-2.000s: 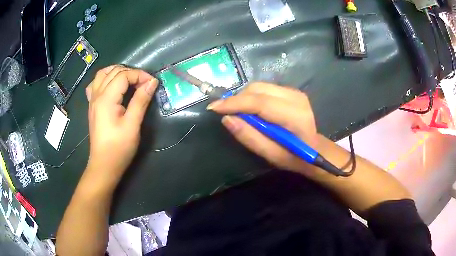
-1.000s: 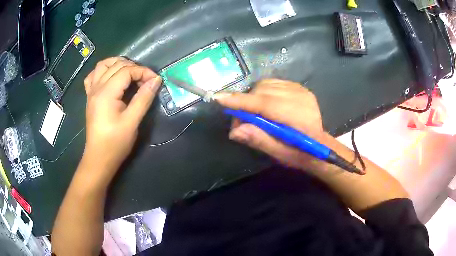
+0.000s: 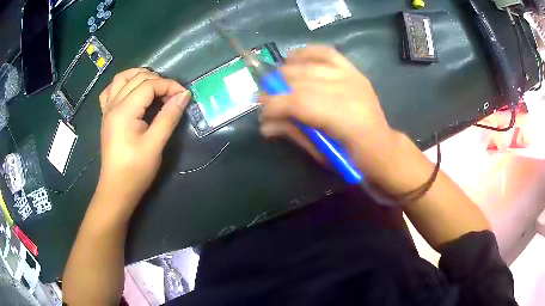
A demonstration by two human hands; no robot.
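The green circuit board [image 3: 212, 92] with a white square label lies in a dark phone frame [image 3: 202, 128] on the mat. My left hand [image 3: 140, 113] has thumb and forefinger pinched at the frame's left end; whether they grip the frame or something small is hidden. My right hand [image 3: 322, 104] holds the blue soldering iron [image 3: 334, 156], blurred, over the frame's right end. The iron's metal tip points up and left, past the board's far edge. A thin curved solder wire [image 3: 206, 166] lies on the mat nearer to me.
A middle frame [image 3: 82, 75], a white LCD module [image 3: 62, 147] and a dark phone [image 3: 37, 48] lie at left. Round blue-grey parts [image 3: 99, 16] and a clear bag [image 3: 322, 12] lie at the far side. A black battery [image 3: 419, 37] and cables [image 3: 493, 57] are at right.
My right hand has lifted the iron; its tip has moved from the board's left end up and away past the far edge. My left hand has stayed nearly still.
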